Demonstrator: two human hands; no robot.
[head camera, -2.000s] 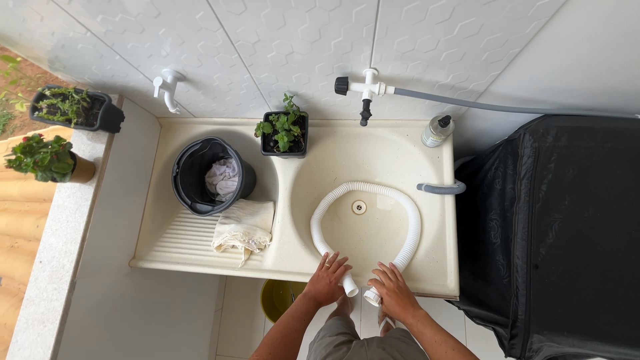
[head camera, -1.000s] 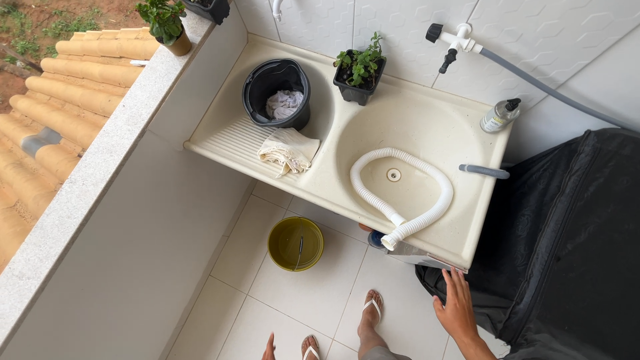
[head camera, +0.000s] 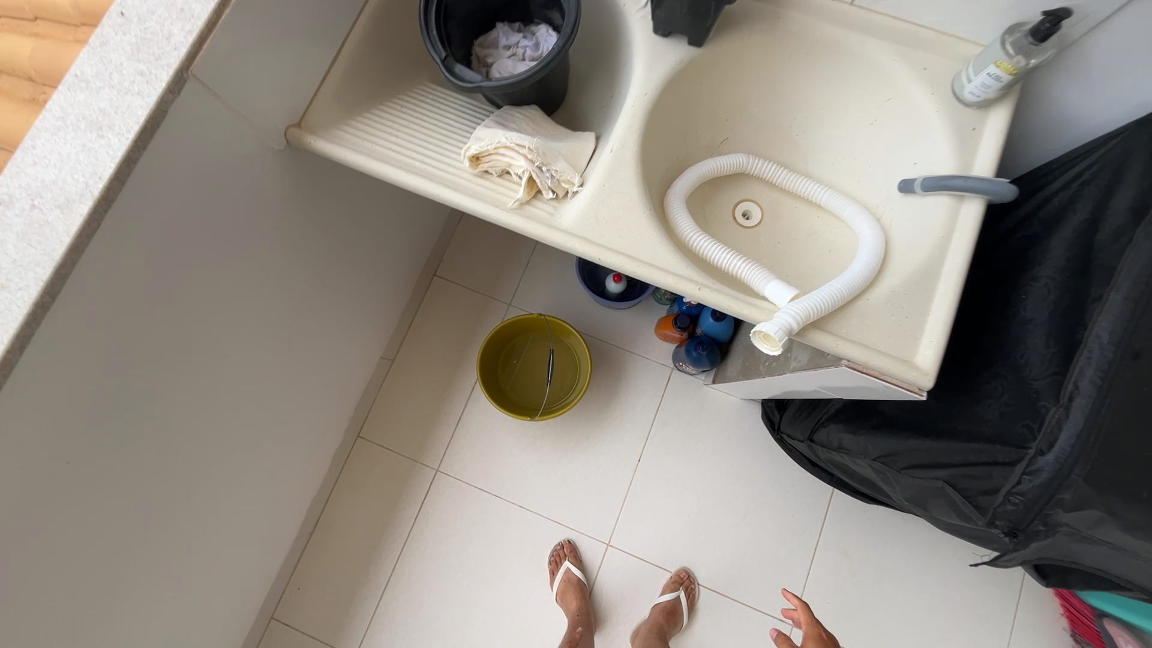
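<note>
A white corrugated drain hose (head camera: 850, 211) lies looped in the round basin of the cream laundry sink (head camera: 961, 279), its two ends crossing at the front rim and one end jutting over it. Only the fingers and part of my right hand (head camera: 804, 623) show at the bottom edge, apart and holding nothing, over the floor tiles. My left hand is out of the frame. On the ribbed washboard side rests a folded cream cloth (head camera: 529, 153), beside a black bucket (head camera: 551, 85) with white cloth inside.
An olive-green bucket (head camera: 493, 382) stands on the tiles, with several bottles (head camera: 697, 353) and a blue basin (head camera: 589, 292) under the sink. A black cover (head camera: 1035, 405) hangs at right. A pump bottle (head camera: 990, 72) and a grey hose (head camera: 958, 186) are at the sink's right side.
Both hands were at the hose ends two seconds ago and have let go. My right hand has left the sink's front corner; my left hand has gone out of view. The view has tilted down.
</note>
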